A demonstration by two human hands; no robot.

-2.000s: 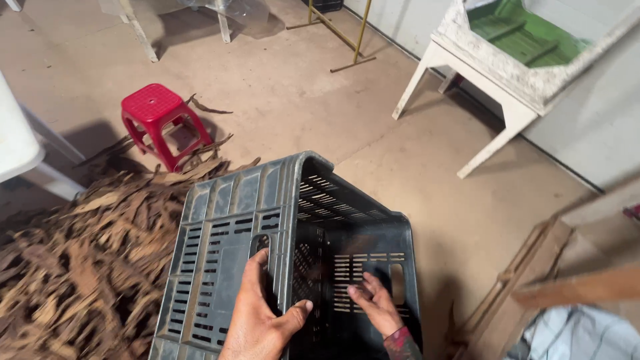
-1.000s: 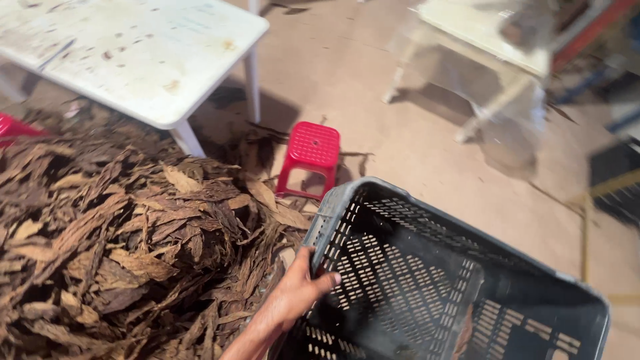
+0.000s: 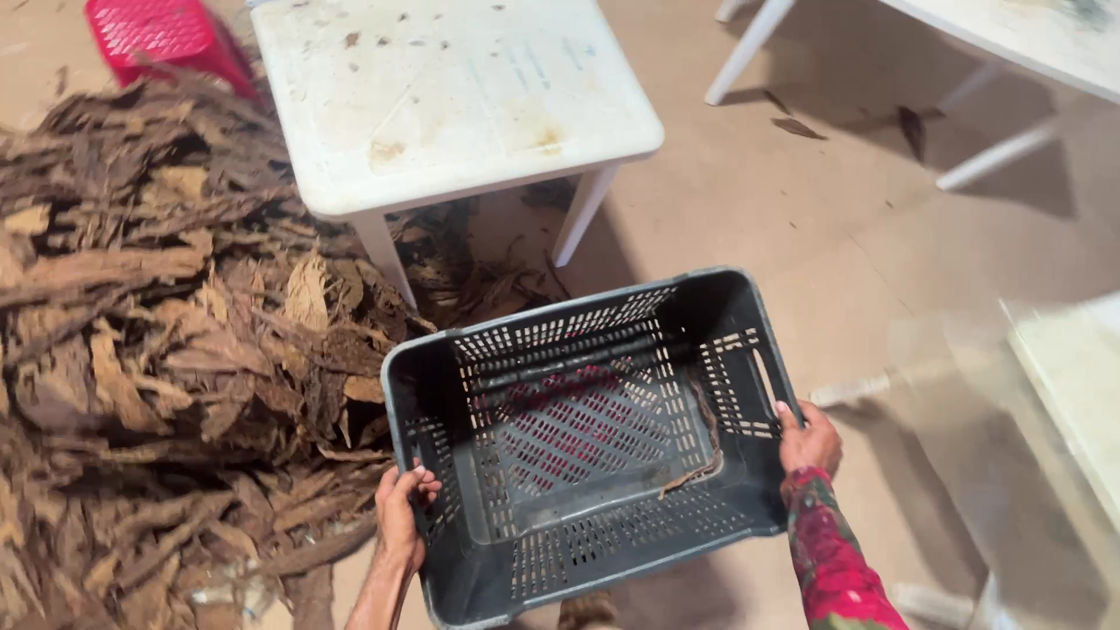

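Observation:
A black slatted plastic crate [image 3: 577, 573] is held upright, its opening facing me, with only a few thin dried leaf scraps [image 3: 691, 477] inside. My left hand [image 3: 404, 507] grips its left end, the fingers passing through the handle slot. At the opposite end my right hand [image 3: 809, 437] holds the handle on the right wall; that arm wears a red and green patterned sleeve. Through the slots of the crate's bottom something red shows. Left of the crate lies a big heap of dried brown leaves [image 3: 219, 350], close to my left hand.
A stained white plastic table [image 3: 472, 96] stands just beyond the crate, with leaves under it. A red plastic stool [image 3: 162, 39] is at the upper left, against the heap. Another white table [image 3: 1015, 35] is at the upper right, and a blurred pale piece of furniture [image 3: 1076, 359] at the right edge.
The view has swung far to the left. The crate, tilted on its side two seconds ago, now has its opening turned up toward me. My right hand, out of view one second ago, now holds its right end.

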